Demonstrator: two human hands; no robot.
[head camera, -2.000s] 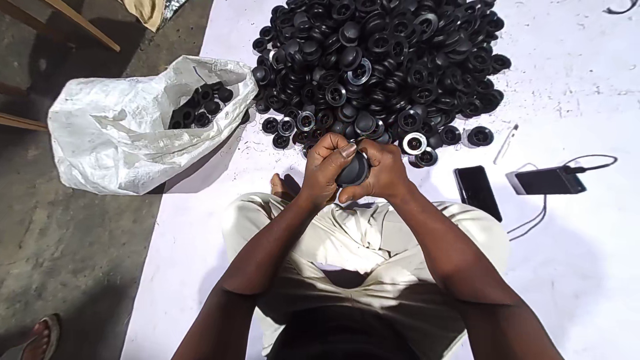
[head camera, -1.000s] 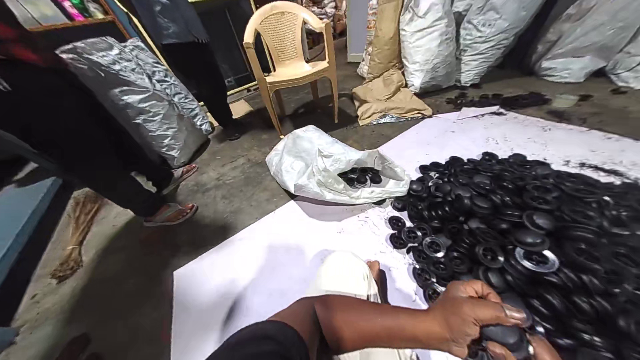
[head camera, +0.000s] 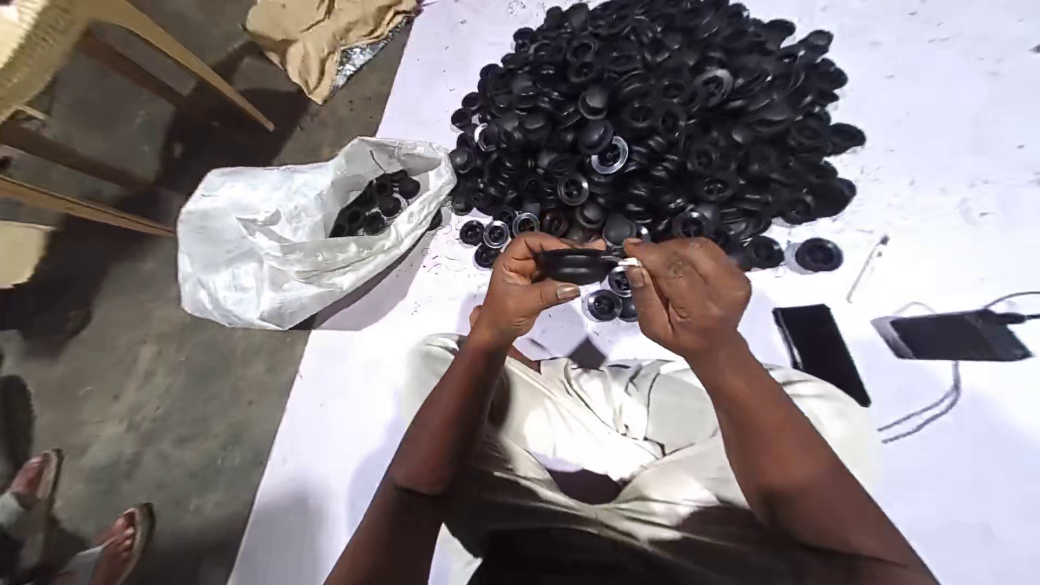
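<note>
My left hand (head camera: 528, 284) grips a round black rubber or plastic part (head camera: 575, 266) by its left side, seen nearly edge-on, above my lap. At the right rim of that part, my right hand (head camera: 682, 288) pinches a small pale thing (head camera: 629, 262) between thumb and fingers; its kind is unclear. Just beyond both hands lies a large heap of similar round black parts (head camera: 650, 106), some with clear or silvery rims. A few of these parts (head camera: 603, 305) lie below the held one. A white woven sack (head camera: 260, 244) with black parts in its mouth lies left of the heap.
A smartphone (head camera: 821, 349) and a dark device with cables (head camera: 951, 335) lie on the white sheet (head camera: 959, 504) at right, near a thin stick-like tool (head camera: 868, 268). Beige chair legs (head camera: 195, 69), a brown sack (head camera: 325, 32) and another person's sandalled feet (head camera: 122, 540) are at left.
The view swung left and has come back. Two seconds ago both hands were close together around a round black part; now they are farther apart, at opposite sides of one.
</note>
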